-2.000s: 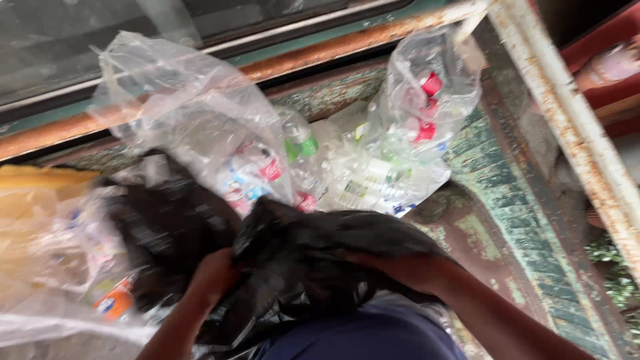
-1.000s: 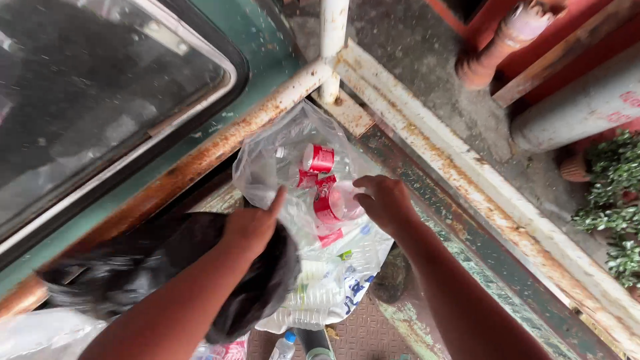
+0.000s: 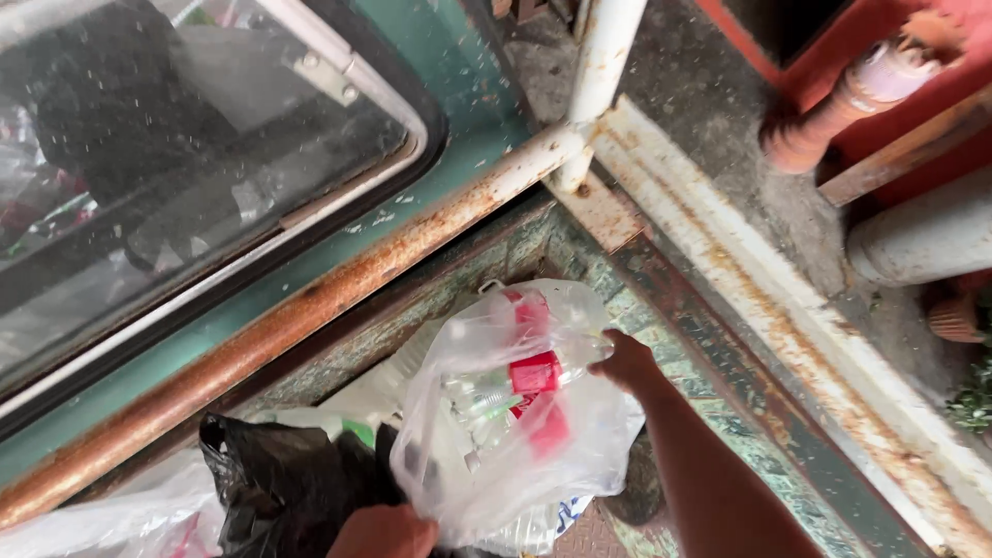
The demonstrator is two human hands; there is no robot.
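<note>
A clear plastic bag (image 3: 480, 488) of empty plastic bottles with red labels (image 3: 535, 374) sits in the corner of a worn green metal bed. At its right side is my right hand (image 3: 624, 360), thumb and fingers at a bottle's neck end; whether they grip it is unclear. My left hand (image 3: 391, 532), cut off by the bottom edge, is closed at the clear bag's lower left rim, beside a black plastic bag (image 3: 291, 473). Its fingertips are hard to make out, so which bag it holds cannot be told.
A rusty rail (image 3: 333, 298) runs below a vehicle window (image 3: 194, 155) and meets a white post (image 3: 604, 62). The white, rust-stained edge (image 3: 744, 263) bounds the bed's right side. Beyond it stand a clay baluster (image 3: 837, 116) and a grey pipe (image 3: 922, 232). Another clear bag (image 3: 139, 511) lies lower left.
The clear bag's mouth now spreads lower left, toward my left hand, which has moved down from above the black bag. My right hand remains at the clear bag's right side.
</note>
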